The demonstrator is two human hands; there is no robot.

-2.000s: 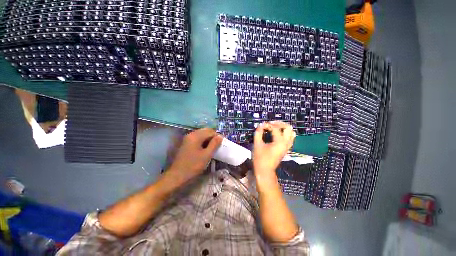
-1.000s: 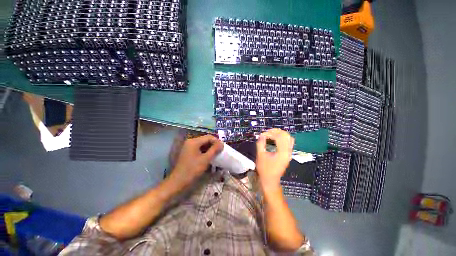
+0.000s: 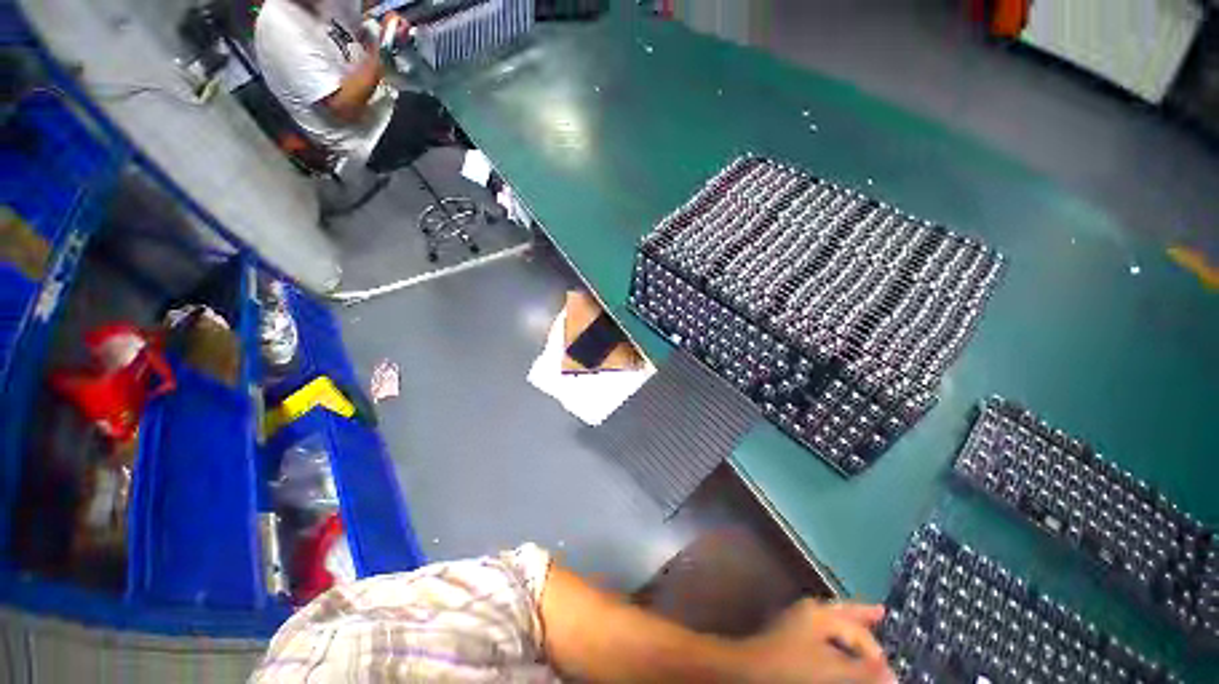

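My left hand [image 3: 822,644] is at the table's front edge, beside the near keyboard, at the bottom of the view. Its fingers are blurred, and I cannot tell whether it holds anything. My right hand is out of the picture. The near keyboard without keycaps [image 3: 1003,621] lies on the green table and is cut off by the lower edge. A second keyboard [image 3: 1103,501] lies behind it. The white sheet is not visible.
A large keyboard stack [image 3: 816,294] stands on the green table [image 3: 749,107]. A dark ribbed stack [image 3: 682,428] juts past the table edge. A phone [image 3: 592,344] lies on brown cardboard below. Blue bins [image 3: 201,494] stand at left. A person [image 3: 314,67] sits at the far end.
The view has swung left, bringing the blue bins and the seated person into sight. The right hand, the white sheet and the right-side stacks have left the picture. The keyboards now appear lower right.
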